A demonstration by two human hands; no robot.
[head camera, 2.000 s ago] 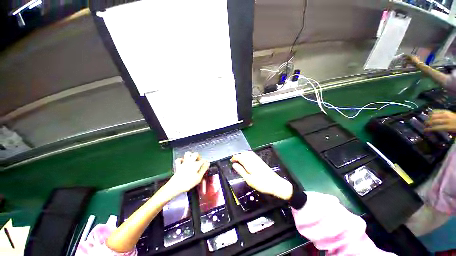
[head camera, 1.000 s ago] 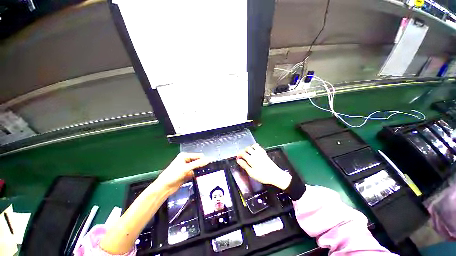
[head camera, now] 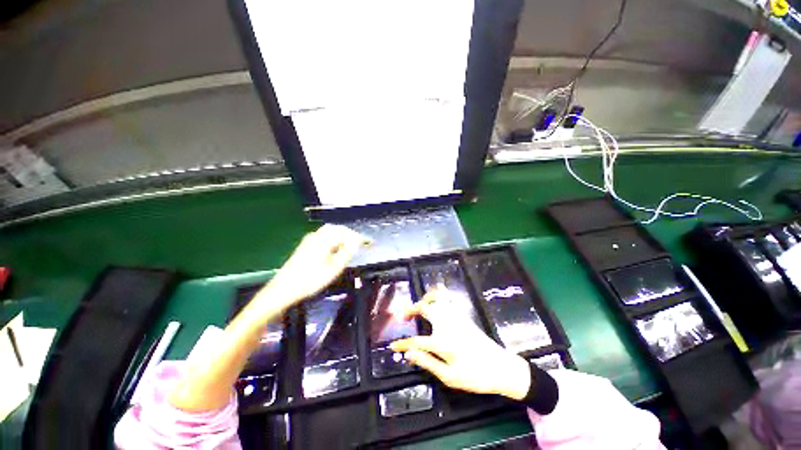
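The black phone tray (head camera: 338,422) lies in front of me with several smartphones in a row of slots. The middle smartphone (head camera: 386,303) shows a reddish picture on its screen. My right hand (head camera: 452,347) is over this phone and the slot to its right, fingers spread, fingertips at the lower part of the middle phone; I see nothing held in it. My left hand (head camera: 325,255) is above the tray's back edge, bent at the wrist, fingers curled and overexposed; whether it holds anything cannot be told. A small dark phone-like piece (head camera: 407,401) lies in a lower pocket.
A white test chart board (head camera: 378,158) stands behind the tray, with a clear plastic plate (head camera: 422,237) at its foot. An empty black tray (head camera: 92,360) is at left, a waiting tray (head camera: 703,378) at right. White cables (head camera: 606,163) lie behind; a pink sleeve shows lower right.
My right hand has moved from the tray's back edge down to the middle phone. My left hand is now bent above the back edge. The middle screen changed from a head picture to a reddish one.
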